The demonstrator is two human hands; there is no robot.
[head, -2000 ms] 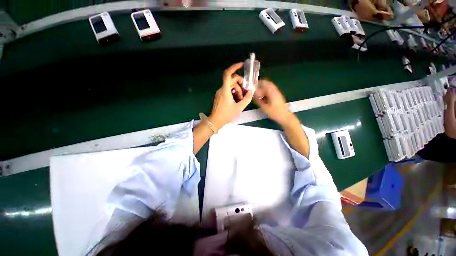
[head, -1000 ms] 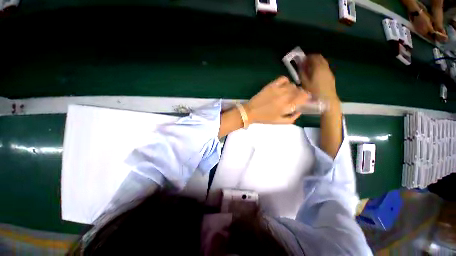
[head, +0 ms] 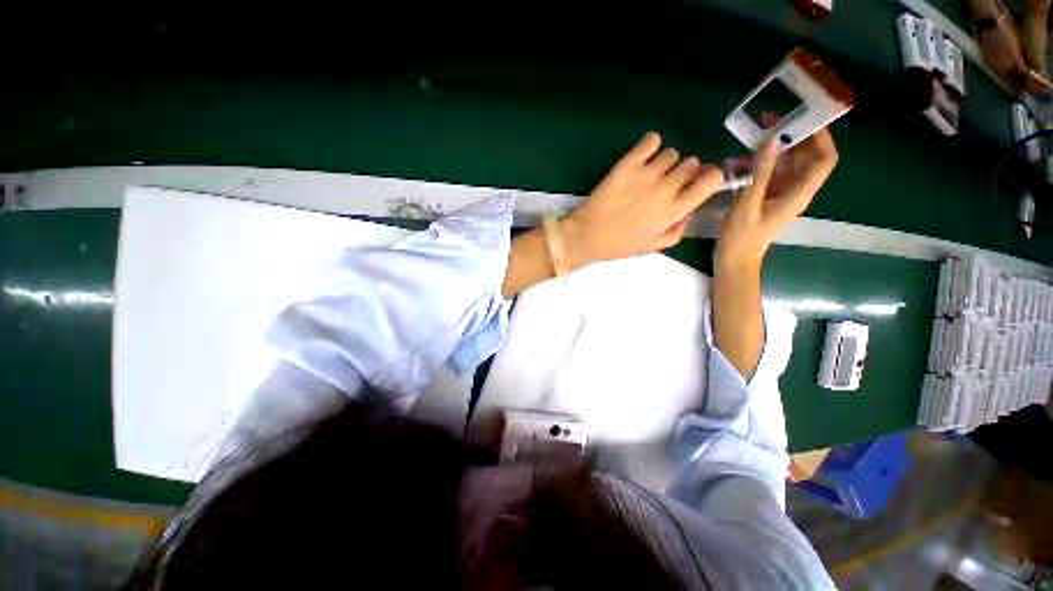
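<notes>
My right hand [head: 776, 199] holds a white retail window box [head: 792, 102] with a dark window and an orange-red end, tilted above the green conveyor. My left hand [head: 642, 203], with a pale band at the wrist, is just left of it, its fingers closed on a small clear and silvery piece [head: 734, 179]. The piece is partly hidden by the fingers, and its exact kind cannot be told. Another white box [head: 543, 436] lies near my body on the white sheet [head: 629, 335], partly covered by hair.
Green conveyor [head: 346, 104] with a pale side rail [head: 289, 187] runs across. A window box [head: 844, 354] lies on the right bench beside stacked boxes [head: 993, 346]. More boxes [head: 930, 52] stand upper right, near another person's hands [head: 1007, 52]. Blue stool [head: 860, 473] is below right.
My right hand has taken the box from the conveyor and lifted it, tilted, to the right. My left hand still holds the small piece. The view has shifted right since the earliest frame.
</notes>
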